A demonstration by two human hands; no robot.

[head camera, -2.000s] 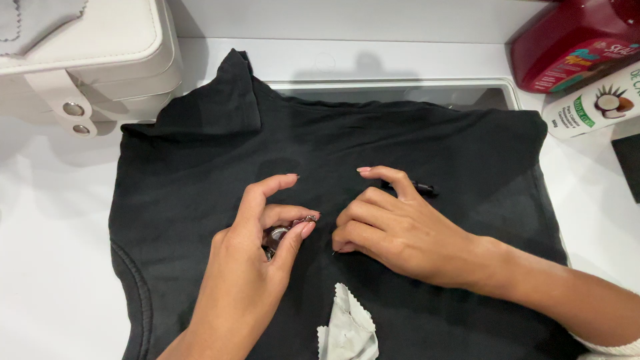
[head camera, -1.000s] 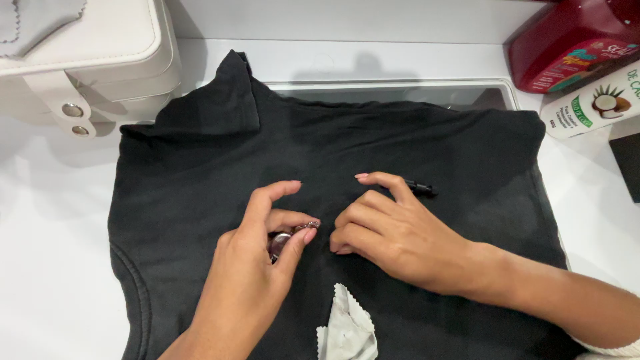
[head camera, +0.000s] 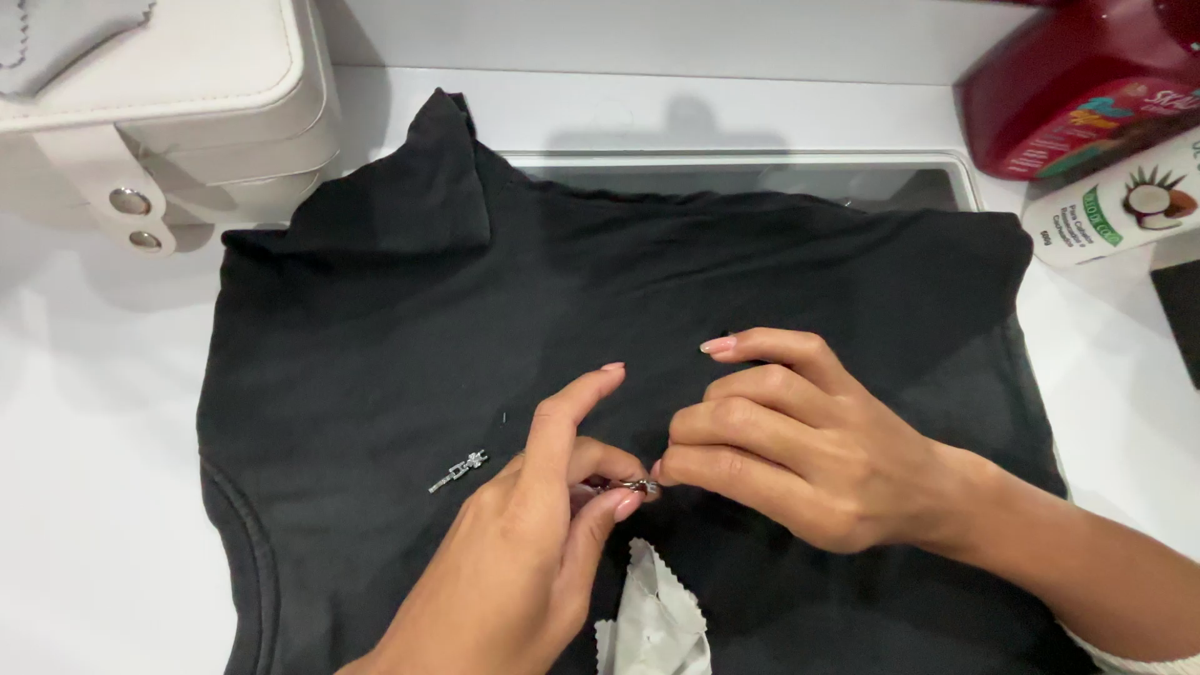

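Observation:
Between the thumb and a finger of my left hand (head camera: pixel 525 534) is a small metal jewelry piece (head camera: pixel 639 486), partly hidden by the fingers; the index finger is raised. My right hand (head camera: pixel 797 441) is just to the right, its lower fingers curled and a fingertip by the piece. Whether it grips anything is hidden. Left of my left hand, a short piece with clear stones (head camera: pixel 459 471) lies on a black cloth garment (head camera: pixel 600 281), with a tiny thin metal bit (head camera: pixel 504 418) above it. A pale cloth with zigzag edges (head camera: pixel 656 614) lies below my hands.
A white case with snap straps (head camera: pixel 187 122) stands at the upper left, a grey zigzag-edged cloth (head camera: pixel 75 33) on top. A clear-topped tray (head camera: pixel 750 161) shows behind the garment. At the upper right are a red bottle (head camera: pixel 1022 94) and a white container (head camera: pixel 1078 216).
Both hands have moved a little right and down. The stone-set piece now shows on the garment left of my left hand. The dark object beside my right index finger is no longer seen.

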